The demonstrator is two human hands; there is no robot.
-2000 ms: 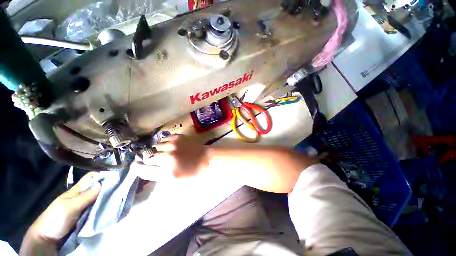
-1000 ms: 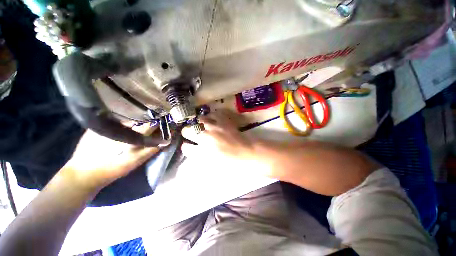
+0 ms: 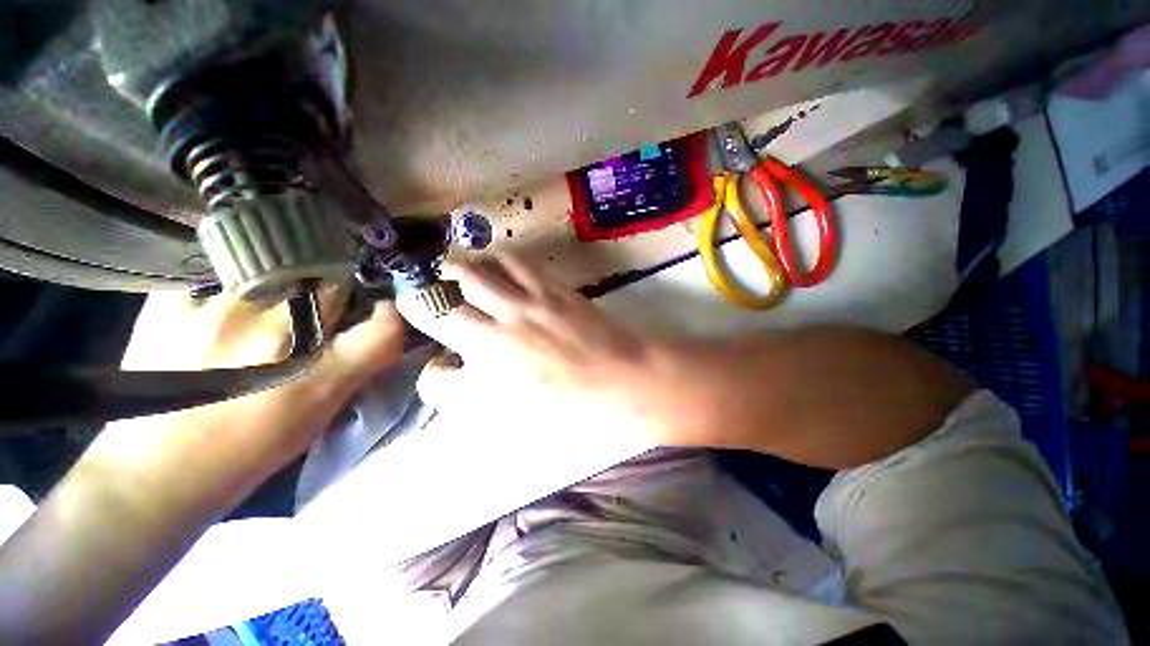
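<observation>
The grey sewing machine head [image 3: 568, 88] with red Kawasaki lettering fills the top. Its ribbed tension knob [image 3: 271, 240] with a coiled spring looms large at the left. My left hand [image 3: 315, 341] is behind the knob and a dark bar, its fingertips near the needle area and partly hidden. My right hand [image 3: 517, 334] is at the right side of the needle area, fingers bent beside a small ribbed knob [image 3: 438, 297]. Pale blue-grey fabric [image 3: 360, 435] shows below and between my hands. The fingertips and the needle are hidden or washed out, so any grip is unclear.
Scissors with yellow and red handles [image 3: 797, 227] lie right of my hands. A phone in a red case [image 3: 641, 187] lies beside them under the arm. A small yellow-green-ended tool [image 3: 889, 178] lies farther right. Blue baskets [image 3: 1003, 366] stand below the white table's right edge.
The view has moved much closer to the machine's left end. My left hand has moved from the fabric at lower left to the needle area. My right hand stays beside it.
</observation>
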